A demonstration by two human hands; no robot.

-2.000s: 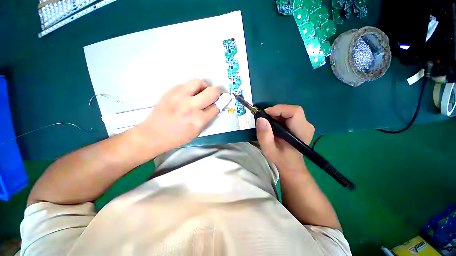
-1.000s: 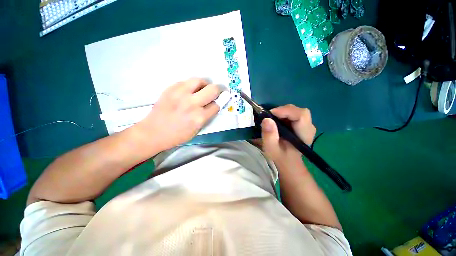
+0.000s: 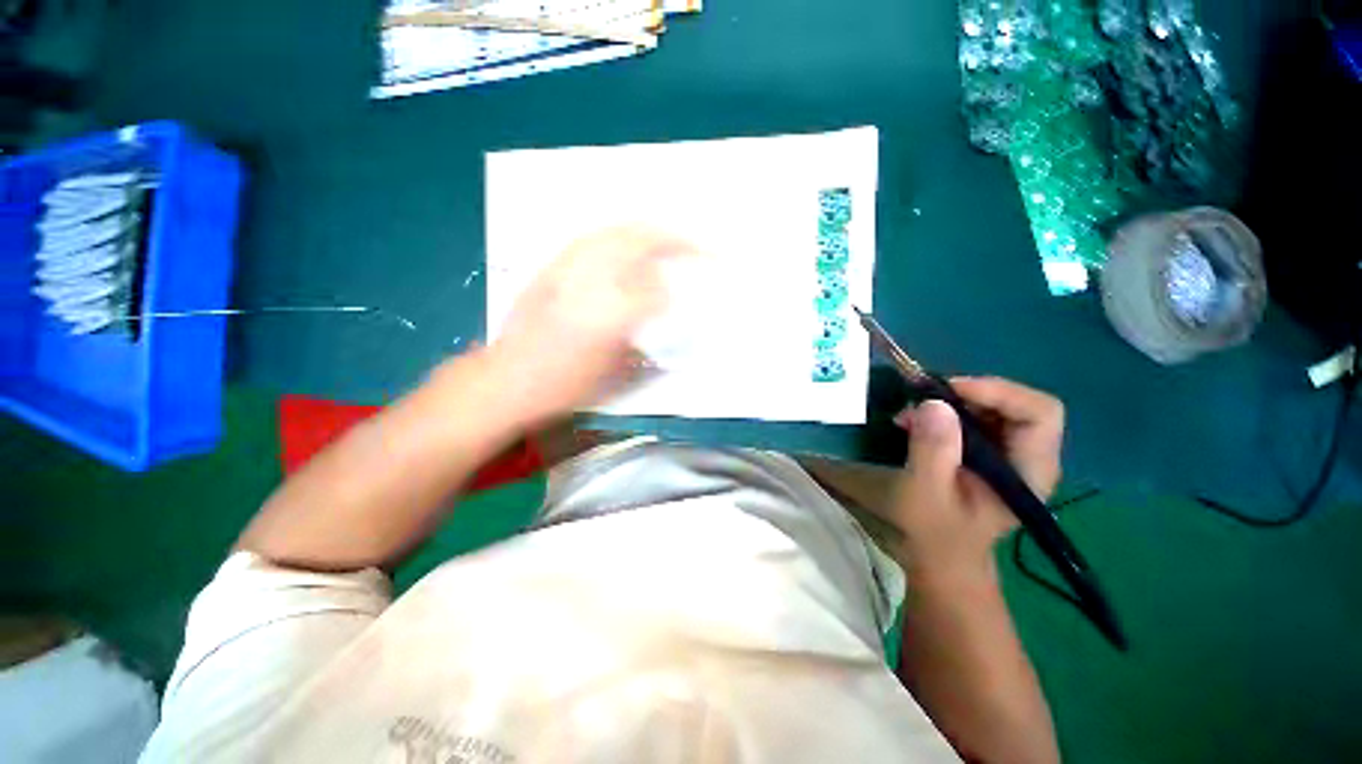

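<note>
The white work board [image 3: 672, 194] lies before me with the green PCB panel strip [image 3: 832, 284] near its right edge. My right hand [image 3: 986, 448] holds the black soldering iron [image 3: 1031, 508], its metal tip pointing at the strip's right side, just beside it. My left hand [image 3: 598, 306] is blurred over the left and middle part of the board, away from the PCB strip. Whether its fingers hold anything cannot be told. A thin solder wire [image 3: 299, 311] runs between the blue bin and the board.
The blue bin [image 3: 191, 314] at left holds white strips. LED strips [image 3: 508, 45] lie at the far side. Spare green PCB panels [image 3: 1058, 179] and the round tip cleaner pot [image 3: 1128, 299] are at right. A black cord [image 3: 1285, 523] and a red stool [image 3: 321, 433] also show.
The view has shifted left, showing more of the blue bin. My left hand has moved left, away from the PCB strip. The iron's tip has come off to the strip's right side.
</note>
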